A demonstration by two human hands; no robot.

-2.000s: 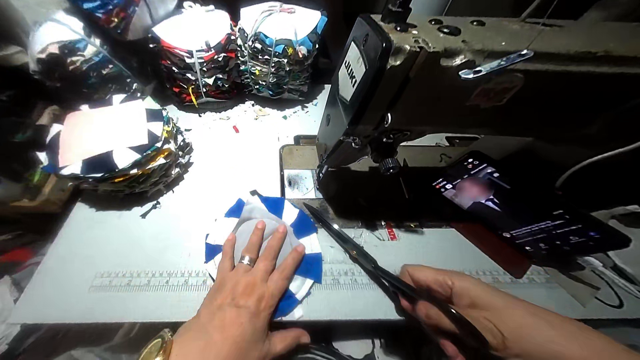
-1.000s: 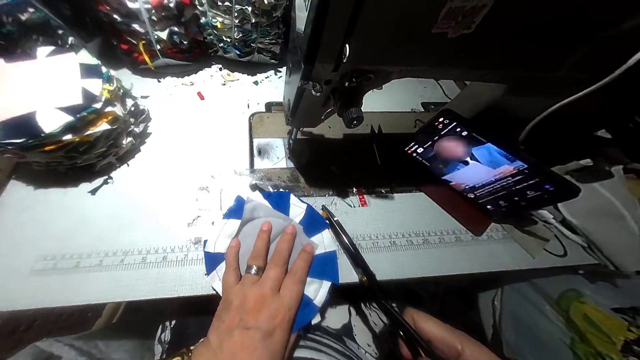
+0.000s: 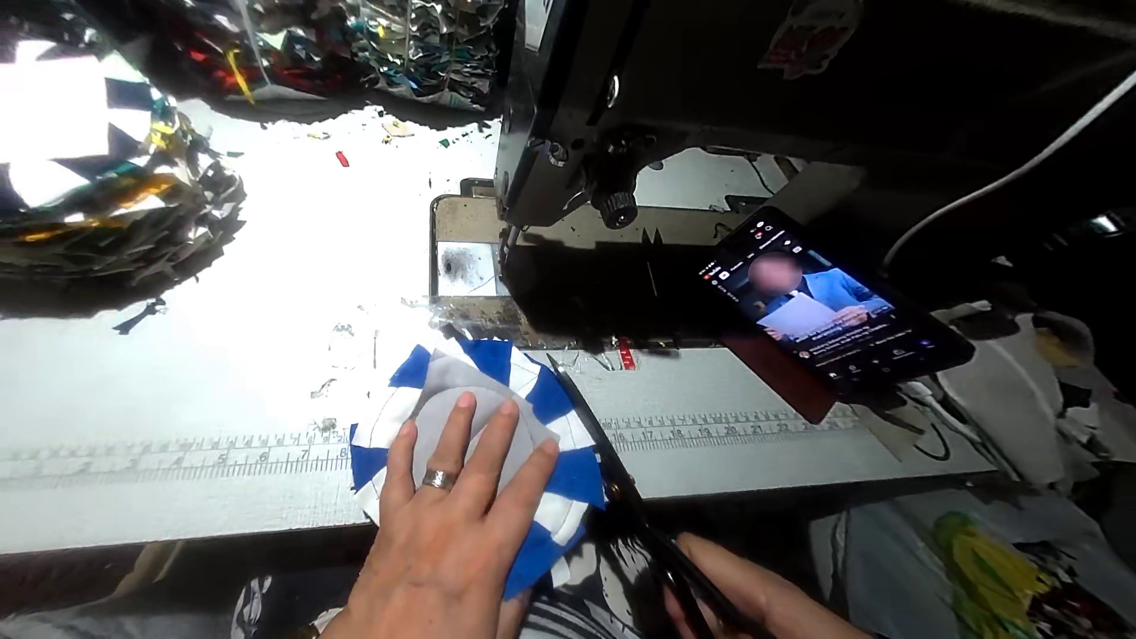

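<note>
A round piece of blue and white fabric (image 3: 572, 475) with grey cloth (image 3: 457, 377) on top lies at the table's front edge, part of it reaching past the edge. My left hand (image 3: 461, 524) rests flat on it, fingers spread, a ring on one finger. In my right hand (image 3: 754, 590) are dark fabric scissors (image 3: 621, 479), their handles partly hidden by the fingers. The blades lie along the right side of the fabric, tips near its upper right edge; whether they touch the cloth I cannot tell.
A sewing machine (image 3: 568, 115) stands behind the fabric. A lit phone (image 3: 825, 302) leans at the right beside a white cable (image 3: 1021, 169). Bundled stacks of cut fabric (image 3: 124, 231) sit at the left and back. A measuring tape (image 3: 240, 460) runs along the table, with scraps scattered behind it.
The view has moved down and closer. The fabric under my left hand now reaches over the table's front edge. My right hand with the scissors has moved down past that edge.
</note>
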